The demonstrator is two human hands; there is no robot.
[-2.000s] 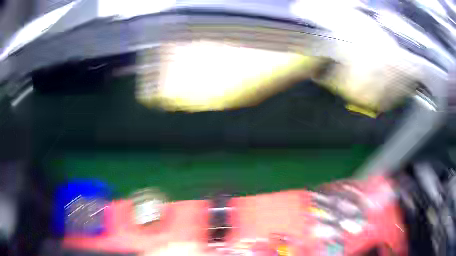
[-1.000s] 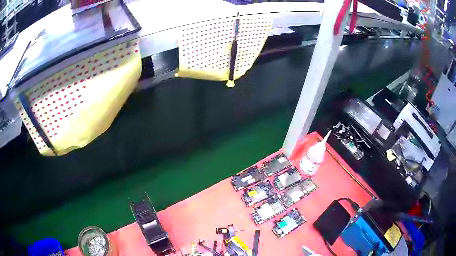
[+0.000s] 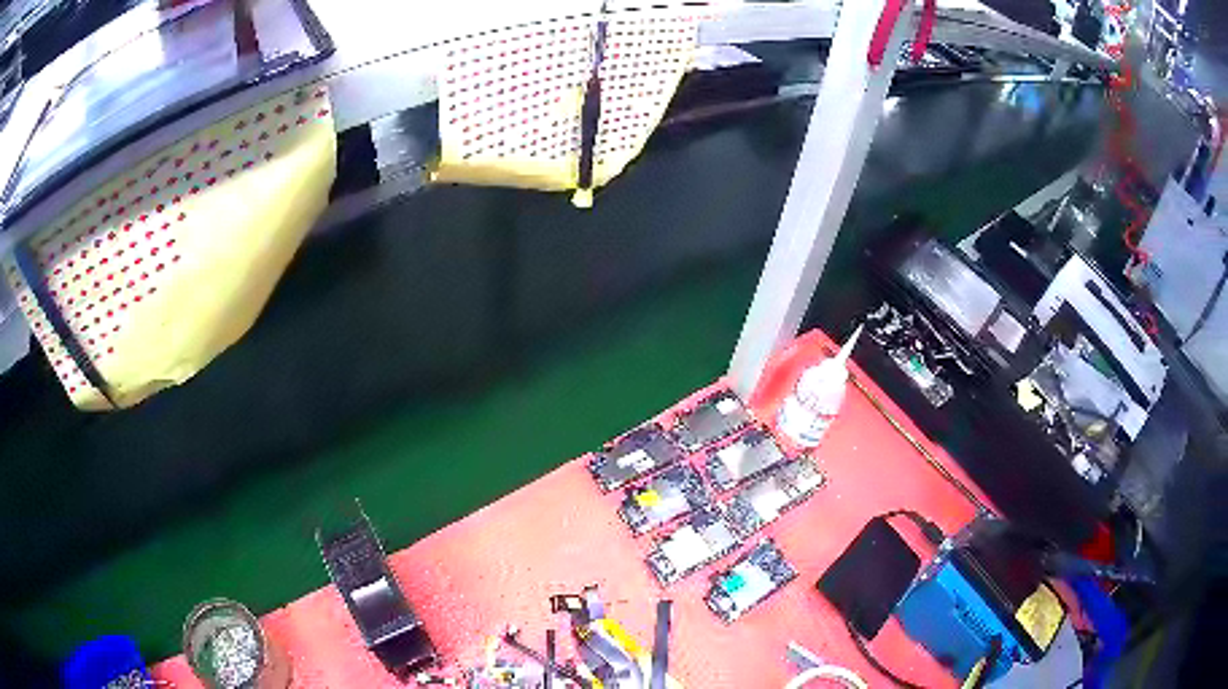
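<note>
Neither of my hands is in view. Several small dark and silver circuit boards [image 3: 694, 542] lie in rows on the red bench mat [image 3: 498, 579]. A white squeeze bottle [image 3: 813, 407] with a thin nozzle stands behind them by the white post. A heap of loose flex cables and small parts [image 3: 579, 657], some yellow, is cut off by the bottom edge. A black frame-like part [image 3: 370, 592] is left of the heap. A round dish [image 3: 234, 651] holds small silvery parts. A bright blue bin [image 3: 108, 665] is at the bottom left corner.
A green conveyor [image 3: 445, 444] runs behind the mat. A white post [image 3: 815, 202] rises at the mat's back edge. Yellow-edged dotted sheets [image 3: 202, 256] hang above. A blue box [image 3: 970, 606], a black flat object [image 3: 873, 572] and a white ring [image 3: 824, 677] are at right. Black trays hold parts beyond.
The view was badly blurred two seconds ago and is now sharp. Since one second ago the scene has shifted left and slightly up in the picture, and the white ring shows more.
</note>
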